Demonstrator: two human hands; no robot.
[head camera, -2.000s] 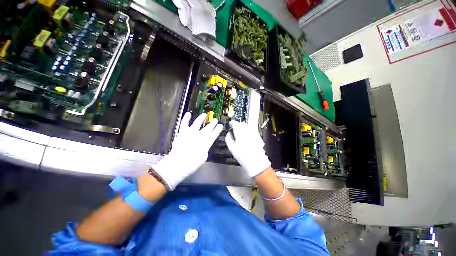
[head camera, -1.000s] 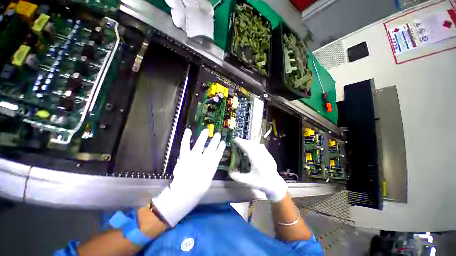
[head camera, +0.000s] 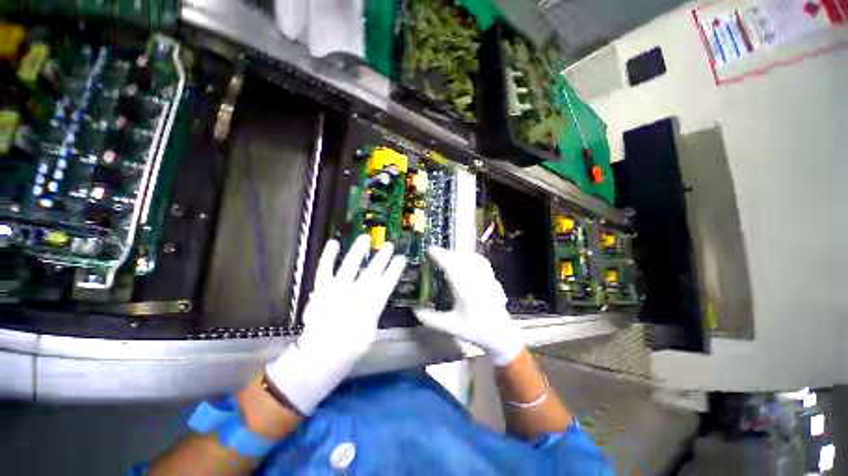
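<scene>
A green circuit board (head camera: 390, 200) with yellow blocks and a long white bar (head camera: 465, 200) on its right side sits in a black carrier on the conveyor. My left hand (head camera: 342, 321), white-gloved, has its fingers spread over the board's near left part and holds nothing visible. My right hand (head camera: 472, 302), also gloved, is at the near right part, thumb and forefinger apart. A narrow olive-green piece (head camera: 427, 283) shows between those two fingertips. Whether they grip it or it only lies on the board is too blurred to tell.
A larger board (head camera: 88, 177) is at the left on the line, small boards (head camera: 590, 260) at the right by a dark machine opening. Beyond the rail stand two black bins (head camera: 442, 60) of olive pieces, white gloves (head camera: 325, 26) and an orange-handled screwdriver (head camera: 596, 173).
The right hand has drawn back from the board's middle to its near end, with thumb and forefinger parting. The left hand has slid slightly nearer. The view has shifted a little.
</scene>
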